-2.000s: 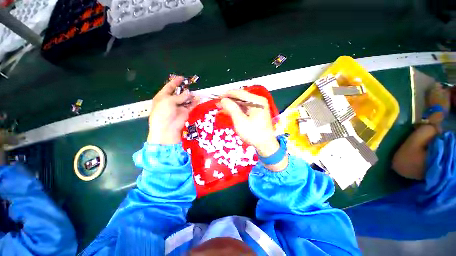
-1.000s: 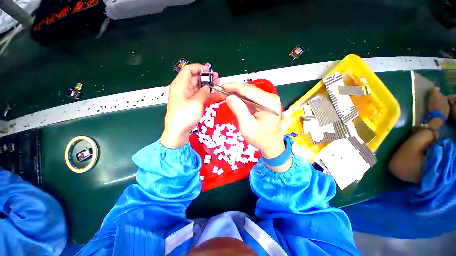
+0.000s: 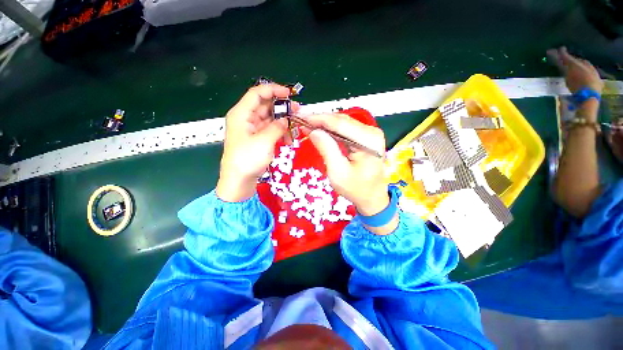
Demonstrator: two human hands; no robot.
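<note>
My left hand [image 3: 249, 140] holds a small dark electronic module [image 3: 281, 107] between thumb and fingers, above the white edge strip. My right hand [image 3: 348, 160] grips the grey tweezers [image 3: 336, 132], whose tip is at the lower edge of the module. The red tray [image 3: 307, 244] lies under and between my hands. Many white pieces [image 3: 307, 195] are scattered in it. Whether the tweezers hold a piece cannot be told.
A yellow tray [image 3: 529, 147] with grey-white sheets [image 3: 468, 219] is at right. A tape roll [image 3: 93, 212] with a module inside lies at left. Modules [image 3: 417, 70] lie on the conveyor [image 3: 355, 55]. A neighbour's hand [image 3: 579, 74] reaches over the belt at right; a blue sleeve is at left.
Compared with two seconds ago, my hands have come together at the module. In the last second they barely moved. Belt modules have shifted right, and the neighbour's hand has moved up over the belt.
</note>
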